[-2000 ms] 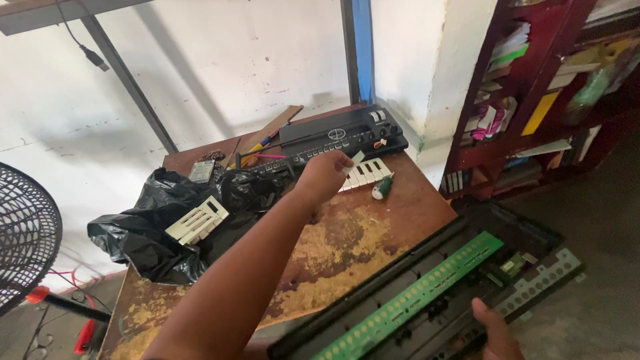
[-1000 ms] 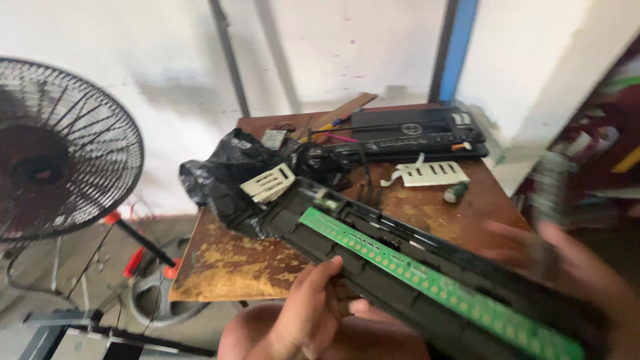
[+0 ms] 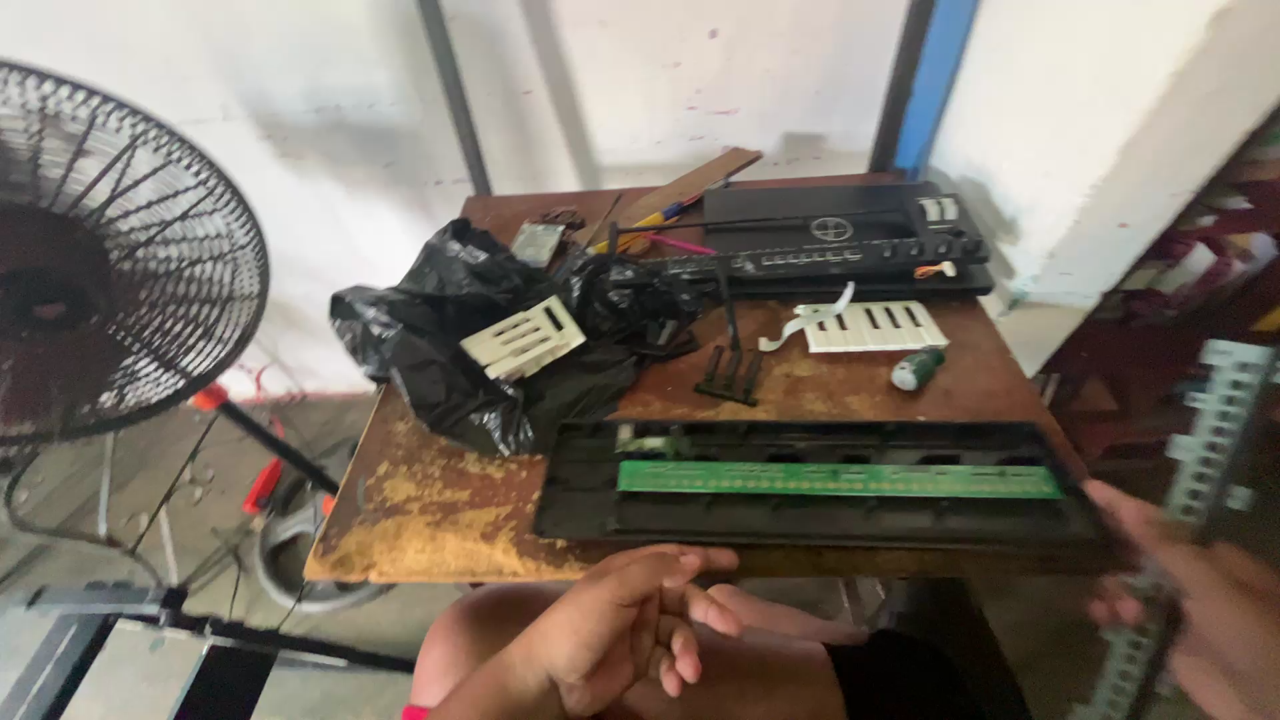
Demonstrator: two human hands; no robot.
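A black keyboard case half (image 3: 590,490) with a long green circuit board (image 3: 840,479) in it lies along the table's front edge. Just below its front edge is my left hand (image 3: 640,620), palm turned up, fingers apart and holding nothing. My right hand (image 3: 1170,590), blurred at the right, holds a perforated metal strip (image 3: 1200,460) upright beside the case. White piano keys (image 3: 875,327) with a pale ribbon lie behind the case, a green-and-white bottle (image 3: 917,369) near them. Black key pieces (image 3: 730,373) lie to their left. Another white key set (image 3: 525,338) rests on a black plastic bag (image 3: 440,300).
A black keyboard panel (image 3: 780,215) with knobs stands at the back of the wooden table (image 3: 420,500), near a wooden strip (image 3: 700,185) and a yellow-and-blue tool (image 3: 640,225). A fan (image 3: 130,250) stands left; shelves (image 3: 1190,260) stand right.
The case with the green board, held tilted in my left hand before, now lies level along the table's front, and my left hand has let go. The view has swung left since the oldest frame.
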